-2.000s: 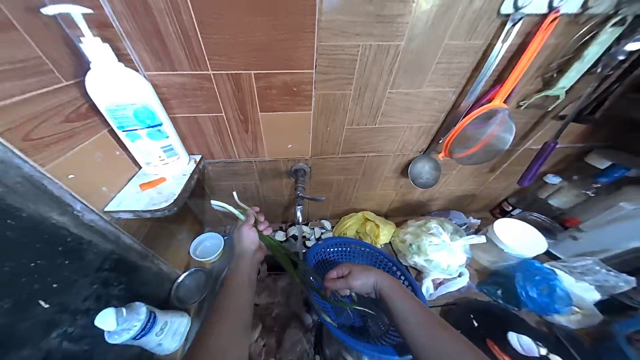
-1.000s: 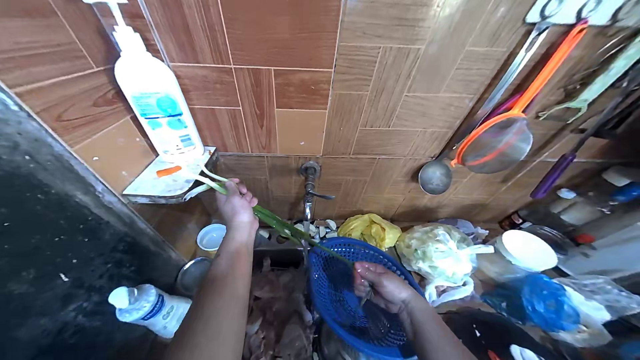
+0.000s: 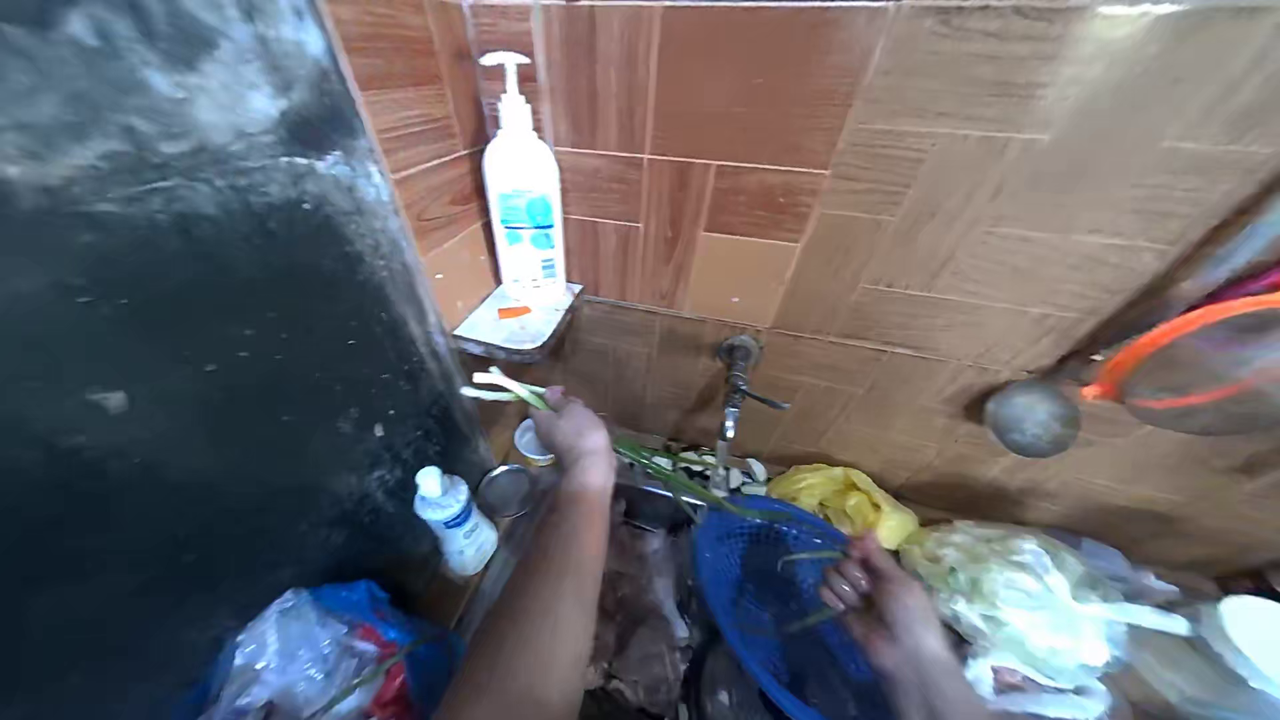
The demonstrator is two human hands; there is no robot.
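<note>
Several green onions (image 3: 680, 482) are gripped near their white ends by my left hand (image 3: 575, 432), left of the tap (image 3: 735, 395). Their green leaves trail right, past the running water and over a blue plastic colander (image 3: 725, 600). Above the colander's right side, my right hand (image 3: 870, 595) has its fingers curled around a thin green leaf piece; whether it joins the bunch cannot be told. Under my left forearm, the sink basin holds what looks like raw meat (image 3: 640, 610).
A white pump bottle (image 3: 525, 215) stands on a corner shelf (image 3: 512, 335). Lower left are a capped white bottle (image 3: 457, 525) and a bag of scraps (image 3: 300, 655). A yellow plastic bag (image 3: 845, 497) and a bag of leafy vegetables (image 3: 1010, 580) sit right. A ladle (image 3: 1032, 418) hangs on the wall.
The view has swung left, bringing the scrap bag into sight. My hands, close together two seconds ago, are farther apart. My left hand still holds the green onions.
</note>
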